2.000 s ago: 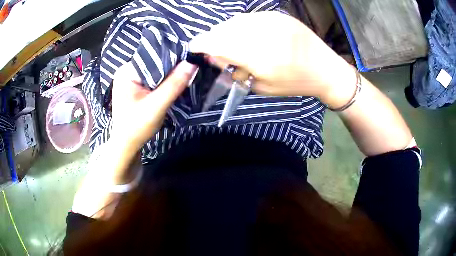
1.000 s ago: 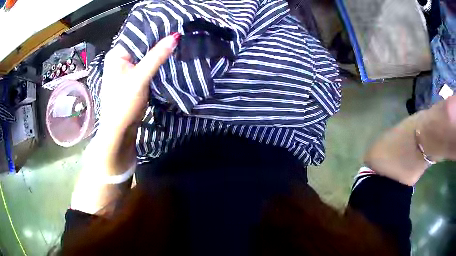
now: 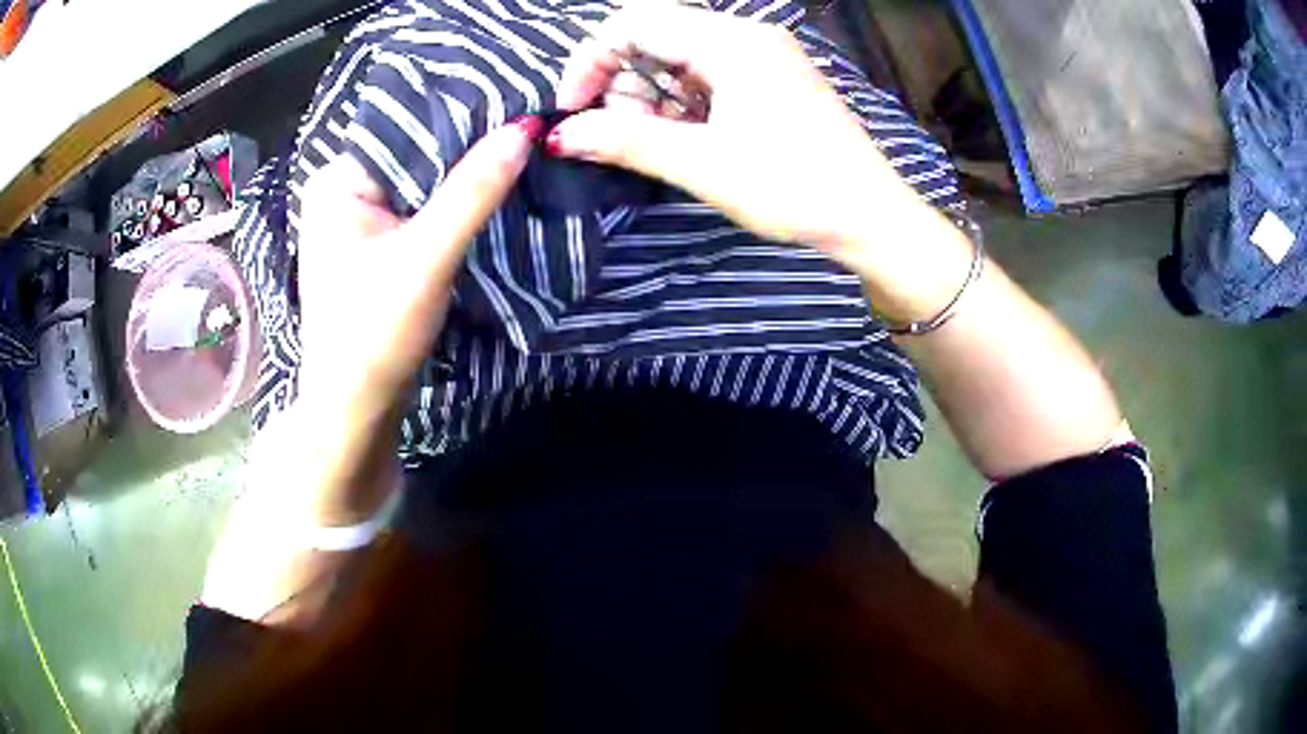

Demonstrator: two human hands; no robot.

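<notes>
A dark garment with white stripes (image 3: 745, 294) lies bunched across the wearer's lap. My left hand (image 3: 380, 273) holds a fold of it at the left, thumb on top. My right hand (image 3: 731, 136) pinches a solid dark part (image 3: 581, 184) of the garment beside my left fingertips. The two thumbs nearly meet. Small scissors (image 3: 657, 86) are tucked in my right palm; only their handle part shows, and the blades are hidden.
A pink basket (image 3: 136, 344) with scraps stands at the left, below a tray of spools (image 3: 172, 215). A white-topped table (image 3: 86, 72) is at upper left. A grey-brown board (image 3: 1104, 101) with a blue edge and a denim garment (image 3: 1261, 172) are at upper right.
My right hand has come back from the far right to the garment beside my left hand. The scissors, whose blades pointed down two seconds ago, are now folded in the palm.
</notes>
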